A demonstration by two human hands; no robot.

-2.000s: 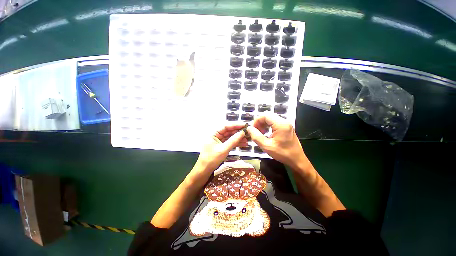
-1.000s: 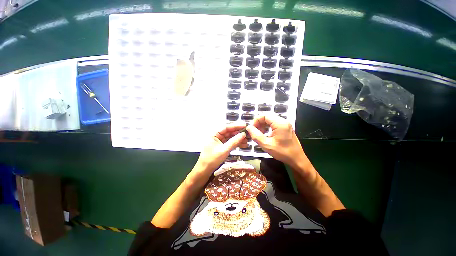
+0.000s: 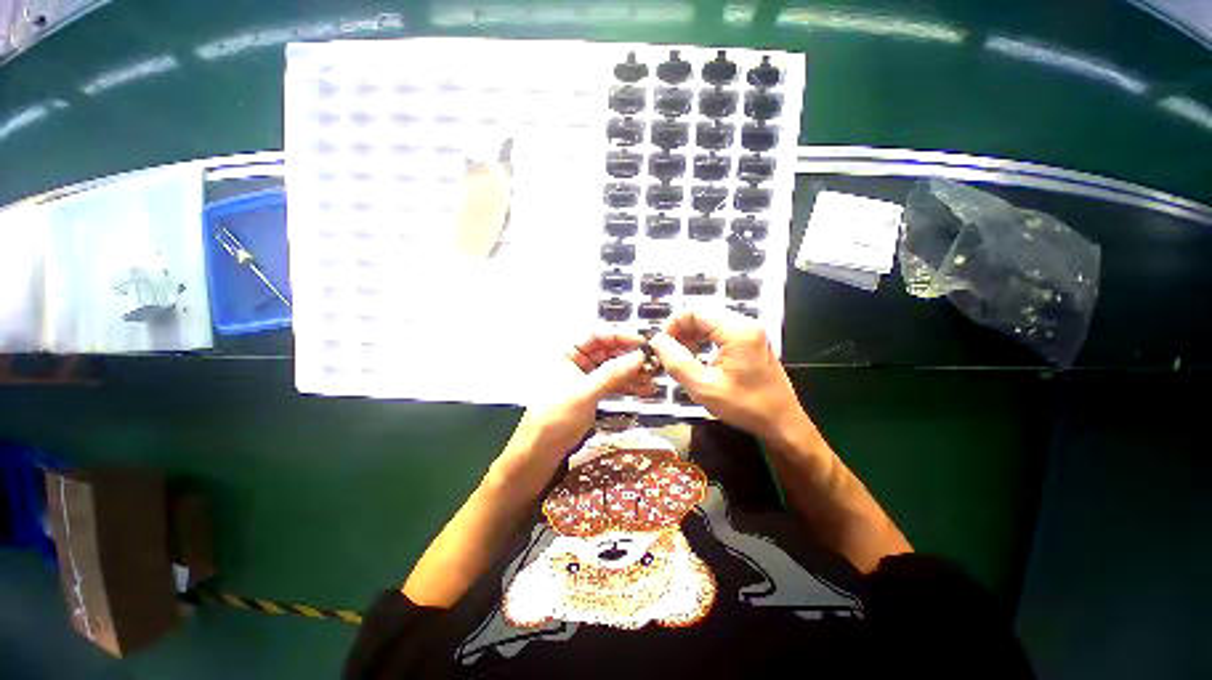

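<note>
A white blister tray (image 3: 399, 226) lies in front of me. Rows of small black plastic parts (image 3: 670, 166) fill its right side, with a gap in the rows. My left hand (image 3: 594, 372) and my right hand (image 3: 719, 364) meet over the tray's lower right part. Their fingertips pinch a tiny dark part (image 3: 651, 351) between them. The fingers hide most of it, so its shape cannot be told. The hands also cover some of the lower pockets.
A tan oval piece (image 3: 484, 209) lies on the tray. Left are a blue bin (image 3: 249, 312) with a thin tool (image 3: 253, 263) and a white sheet (image 3: 106, 239). Right are white slips (image 3: 851, 239) and a clear bag (image 3: 1004, 272). A cardboard box (image 3: 106, 558) stands lower left.
The tray has shifted very slightly left in the view. Both hands stay together at the same spot, with small changes in the fingers around the tiny part.
</note>
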